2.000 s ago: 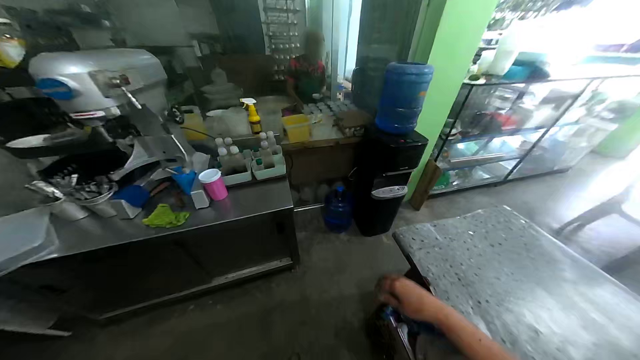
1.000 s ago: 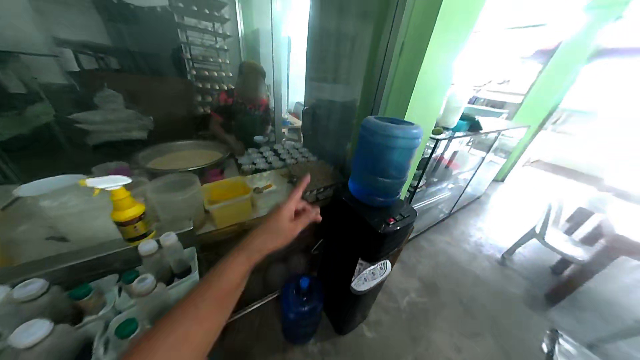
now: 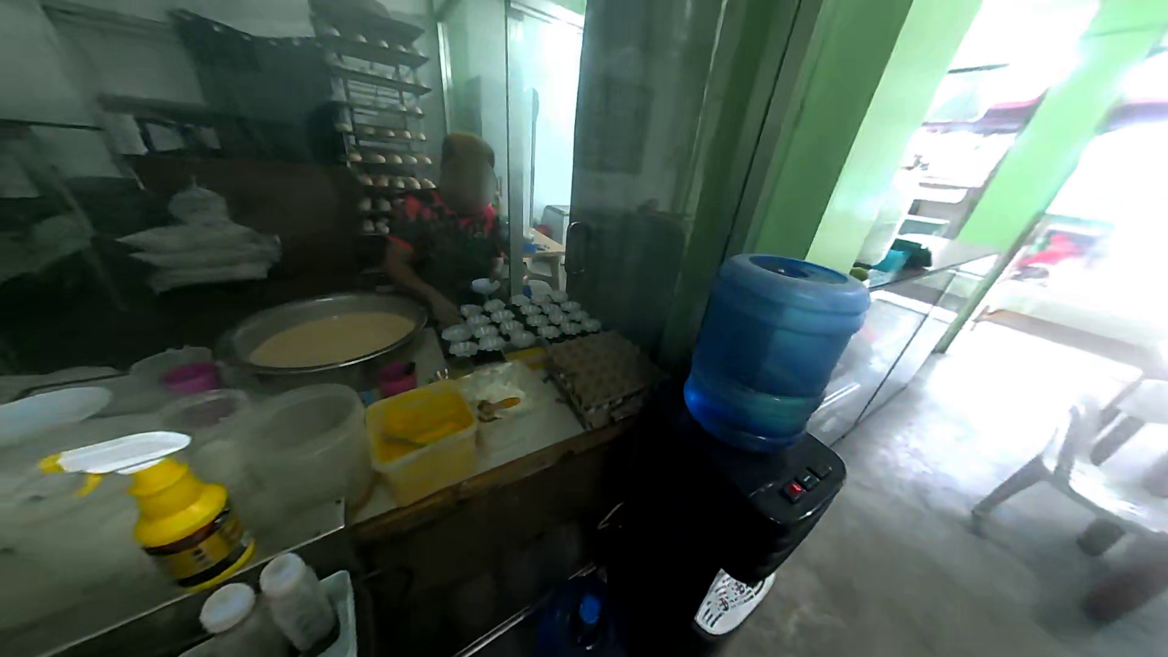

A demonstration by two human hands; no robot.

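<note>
Neither of my hands shows in the head view now. A black water dispenser (image 3: 730,511) with a blue water jug (image 3: 776,351) on top stands right of centre. Behind glass, a wide metal bowl (image 3: 324,333) holds pale batter. To its right lie rows of paper-lined cups (image 3: 520,321), with a person (image 3: 447,219) reaching beside them. A yellow plastic tub (image 3: 422,443) sits nearer, between a translucent bucket (image 3: 306,438) and a stack of egg trays (image 3: 602,370). At the lower left is a yellow spray bottle (image 3: 187,520) with a white trigger head.
White-capped bottles (image 3: 297,598) stand in a tray at the bottom left. Another blue jug (image 3: 584,616) is on the floor beside the dispenser. A white plastic chair (image 3: 1086,456) stands at the right. A glass display case (image 3: 890,356) runs behind the dispenser.
An arm with a pointing finger, in front of the counter one second ago, has left the view. The view has swung and moved closer to the glass and dispenser since two seconds ago.
</note>
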